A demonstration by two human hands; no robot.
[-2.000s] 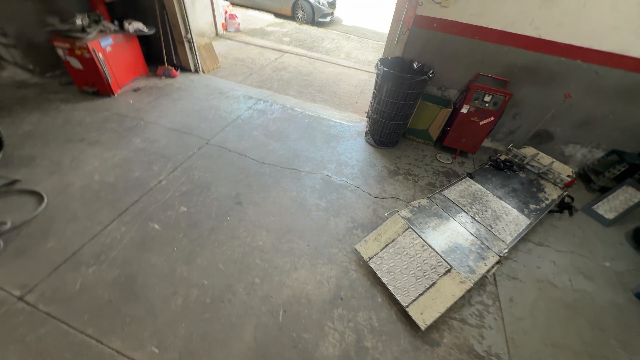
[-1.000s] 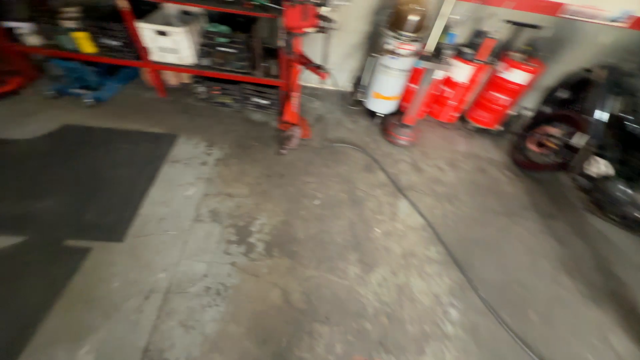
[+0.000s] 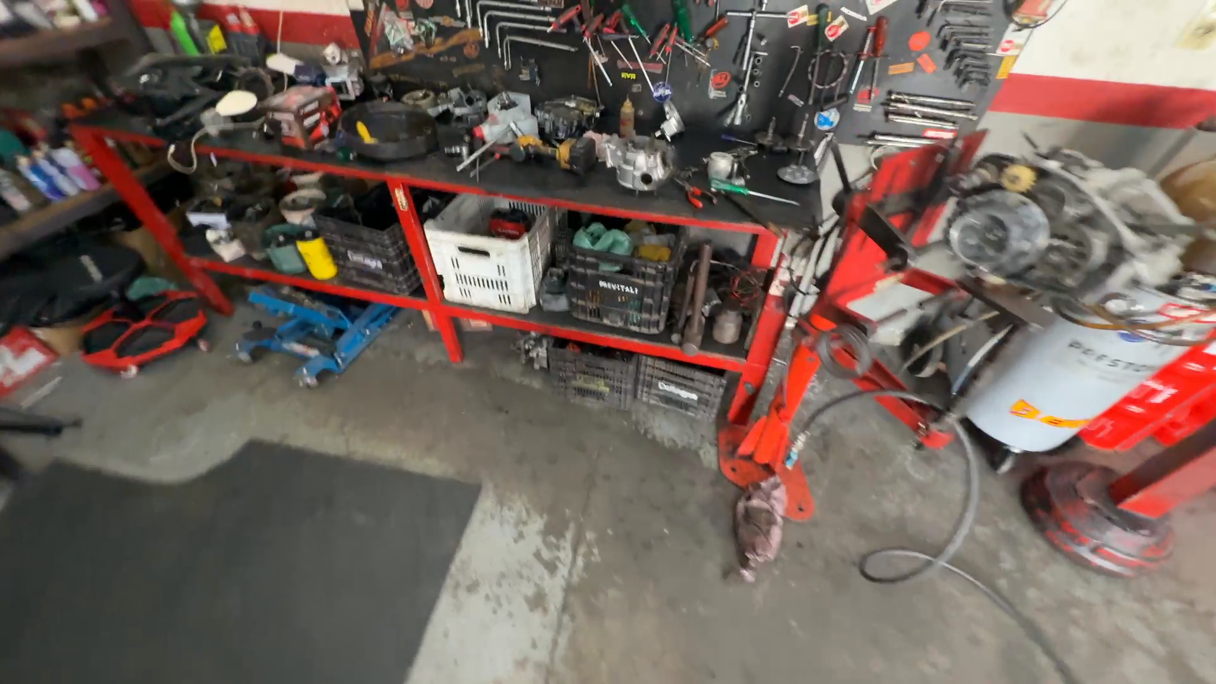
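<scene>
Neither my left hand nor my right hand shows in the head view. A red-framed workbench (image 3: 589, 201) runs across the upper part. On its black top lie a round black pan (image 3: 389, 131), a yellow and black power tool (image 3: 554, 152), a metal engine casing (image 3: 638, 163), red-handled pliers (image 3: 698, 198) and a green-handled screwdriver (image 3: 755, 193). Hex keys, screwdrivers and wrenches hang on the dark tool panel (image 3: 608, 71) behind. At the right, an engine (image 3: 1054, 218) rests on a red stand (image 3: 912, 285).
Below the bench top stand a white plastic crate (image 3: 489, 275) and black crates (image 3: 622, 294). A blue jack (image 3: 318, 332) sits on the floor, left of centre. A black mat (image 3: 237, 570) lies in front. A hose (image 3: 969, 475) curls on the floor near a stained rag (image 3: 760, 527) and a red round base (image 3: 1097, 522).
The view has swung from the doorway area to the workbench, which now appears much nearer than one second ago. No hand shows in any of the frames.
</scene>
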